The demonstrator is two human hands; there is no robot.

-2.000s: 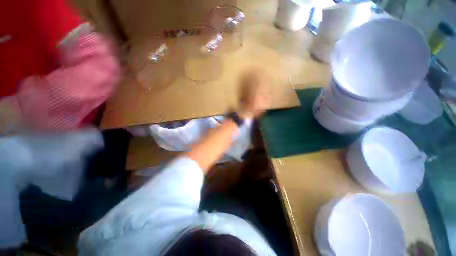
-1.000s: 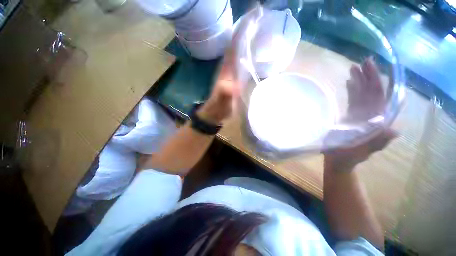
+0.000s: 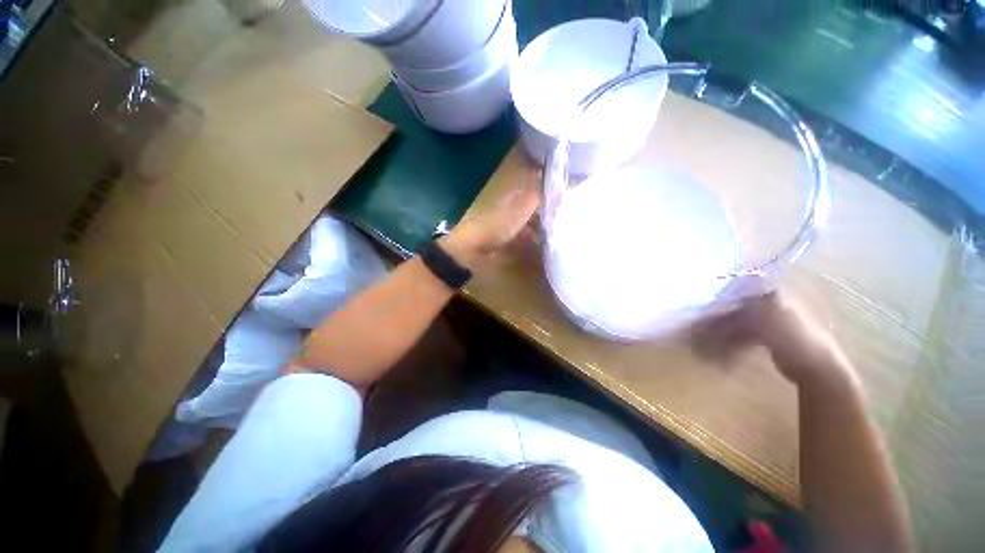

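Note:
A clear housing [image 3: 808, 221] with a thick shiny rim and a notch at its far edge is tilted open upward over the cardboard mat [image 3: 864, 313]. A bright white bowl [image 3: 648, 243] shows through it; glare hides whether it is inside or behind the wall. My left hand [image 3: 502, 225], with a black wristband, is at the housing's left side, fingers partly hidden behind it. My right hand [image 3: 772, 324] is blurred and grips its near right side. Another white bowl [image 3: 583, 86] stands just behind, with a thin upright piece at its rim.
A stack of white bowls [image 3: 464, 86] stands at back left on the green bench top [image 3: 416, 173]. Brown cardboard [image 3: 227, 162] at left holds faint clear housings [image 3: 97, 313]. Crumpled white bundles [image 3: 259, 346] lie below it. A small red thing [image 3: 761, 535] is below the front edge.
The clear housing has come down slightly and to the left, and its rim is sharper. My right hand has moved from across the housing to its near right side.

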